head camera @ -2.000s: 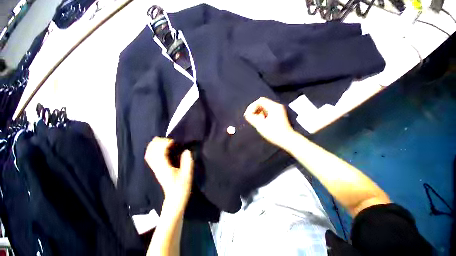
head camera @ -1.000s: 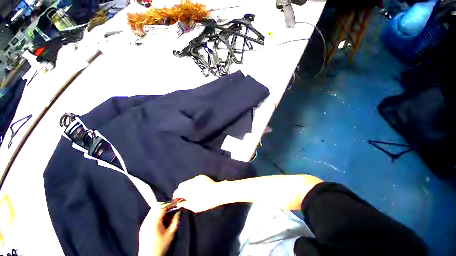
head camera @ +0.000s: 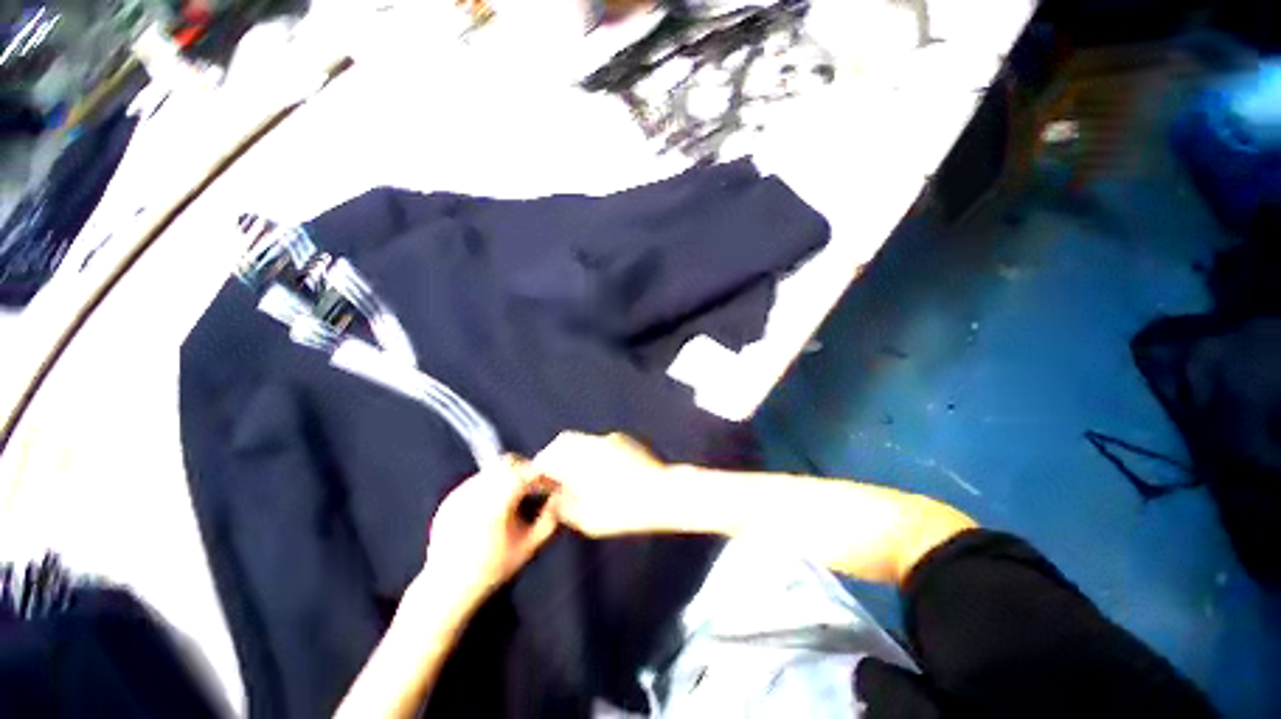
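A dark navy jacket point(head camera: 492, 309) lies spread over the white table and partly over my lap. White edging point(head camera: 457, 412) runs down from its collar to my hands; it is blurred. My left hand point(head camera: 485, 523) pinches the front edge where the edging ends. My right hand point(head camera: 597, 482) is close against it, fingers closed at the same spot. A dark gap shows between the hands. What my right fingers hold is hidden.
The white table point(head camera: 106, 400) bears a blurred pile of black hangers point(head camera: 703, 77) at its far side. Dark garments point(head camera: 92, 653) are at the lower left. A black hanger point(head camera: 1141, 466) lies on the blue floor point(head camera: 969, 379) at right, near a dark heap.
My hands have come together from apart on the jacket's front edge. Since one second ago the view has shifted, and the jacket and hands appear further right. The red thing seen then between my fingers no longer shows.
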